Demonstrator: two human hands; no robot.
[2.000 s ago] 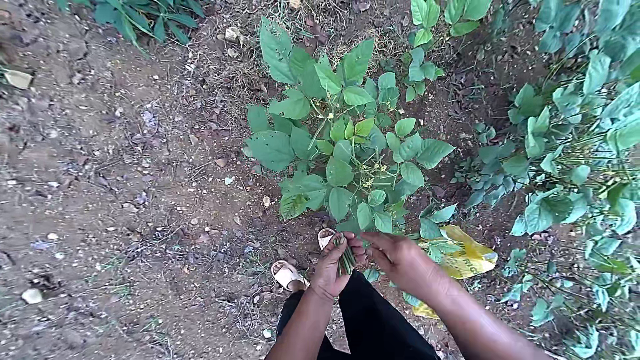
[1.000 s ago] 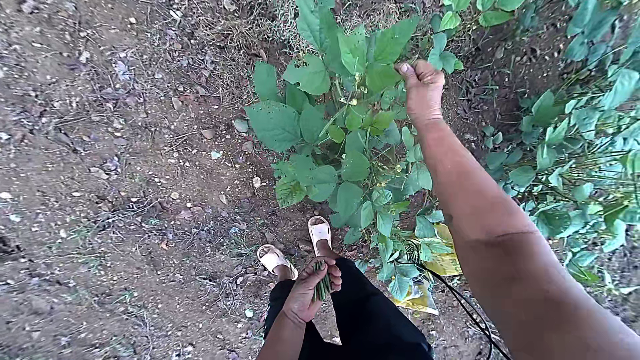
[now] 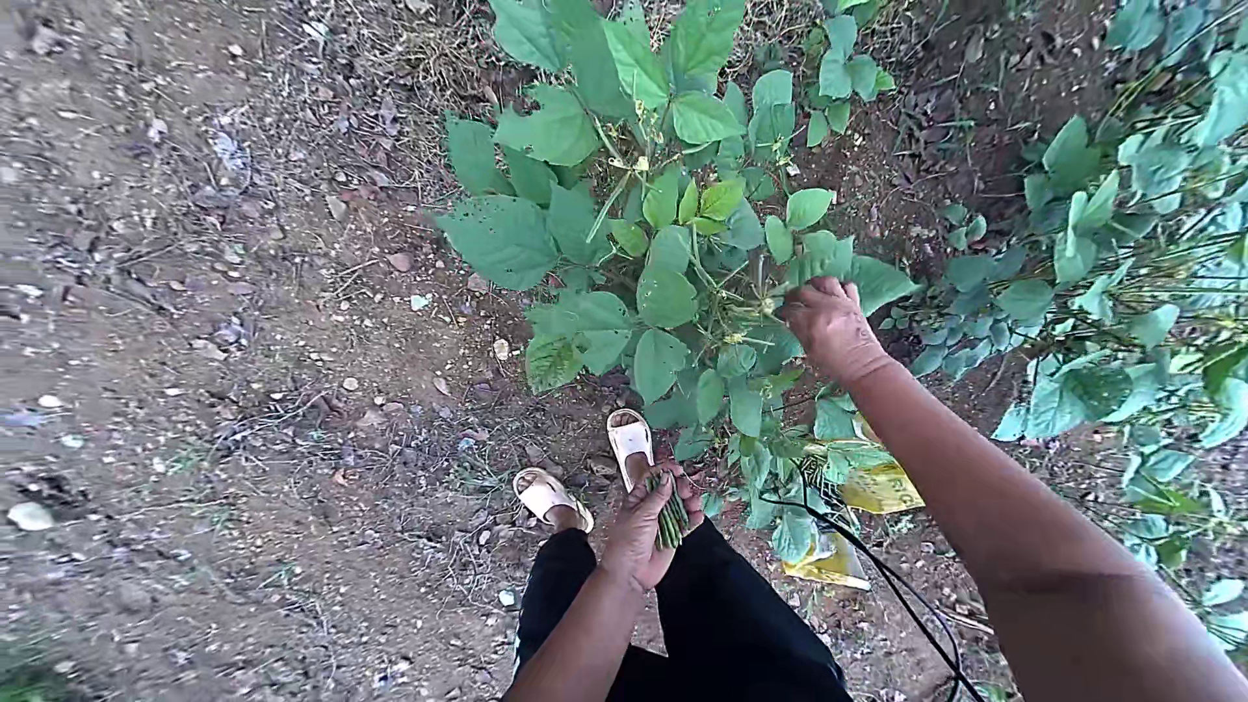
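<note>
My left hand [image 3: 651, 526] is closed around a small bunch of slim green pods [image 3: 671, 512], held low in front of my legs. My right hand [image 3: 827, 322] reaches into the right side of a leafy green bean plant [image 3: 668, 283], its fingers among the stems and leaves. Leaves partly hide those fingertips, so whether they grip a stem or a pod cannot be told. Pale flowers and thin stems show in the middle of the plant, and some of its leaves have small holes.
A yellow plastic bag [image 3: 882, 487] lies beneath leaves at the lower right, near a black cable [image 3: 902, 585]. More leafy plants [image 3: 1092, 292] grow along the right. My feet, in pale sandals [image 3: 546, 495], stand on bare soil with dry twigs and small stones.
My right hand has gone from beside my left hand to the plant's upper right, then lower along its right side. My left hand keeps the green pods throughout.
</note>
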